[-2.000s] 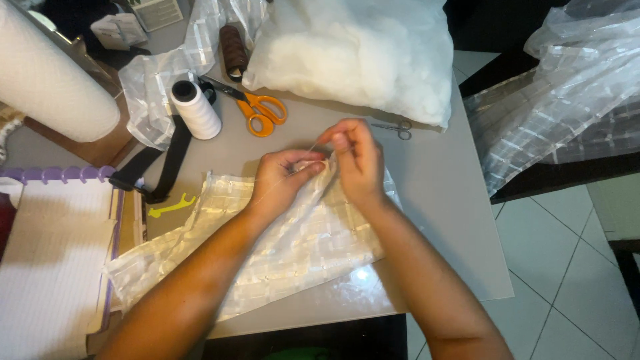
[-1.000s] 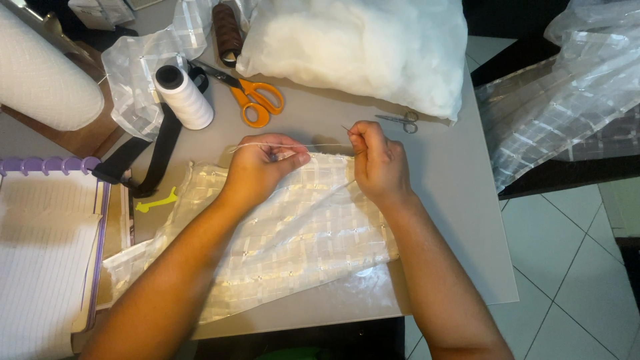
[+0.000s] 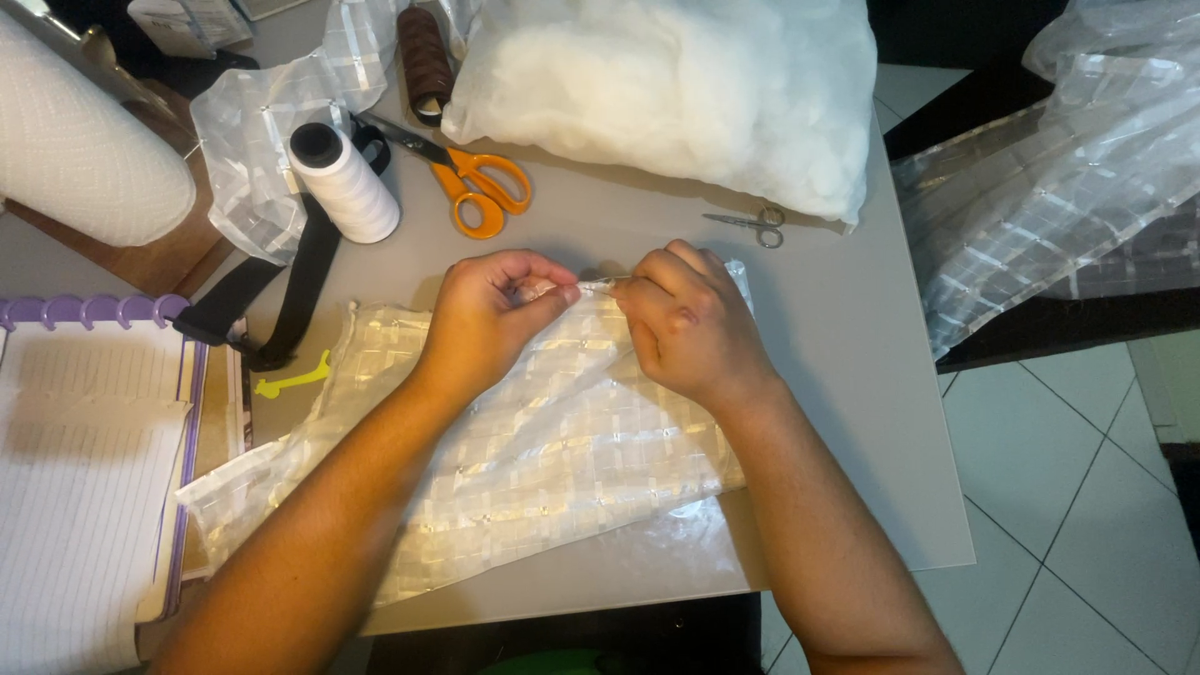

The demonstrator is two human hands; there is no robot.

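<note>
A sheer white checked fabric point(image 3: 525, 450) lies across the table under my forearms. My left hand point(image 3: 502, 314) pinches its upper edge between thumb and index finger. Close to its right, my right hand point(image 3: 689, 323) is closed at the same edge, its fingertips on what looks like a sewing needle; a short piece of thread point(image 3: 600, 281) shows between the hands. The needle is mostly hidden by the fingers. Above the hands lie orange-handled scissors point(image 3: 480, 192), small metal scissors point(image 3: 757, 225), a cone of white thread point(image 3: 347, 187) and a spool of brown thread point(image 3: 425, 70).
A clear bag of white stuffing point(image 3: 666, 94) lies at the table's far side. Left are a paper towel roll point(image 3: 89, 141), a black strap point(image 3: 314, 272), a yellow-green plastic piece point(image 3: 292, 377) and a ring-bound notebook point(image 3: 84, 469). More sheer fabric point(image 3: 1059, 187) hangs at the right.
My right hand was raised near my left a little earlier, then stood apart with thread stretched between them. It is now back close to my left hand at the fabric edge.
</note>
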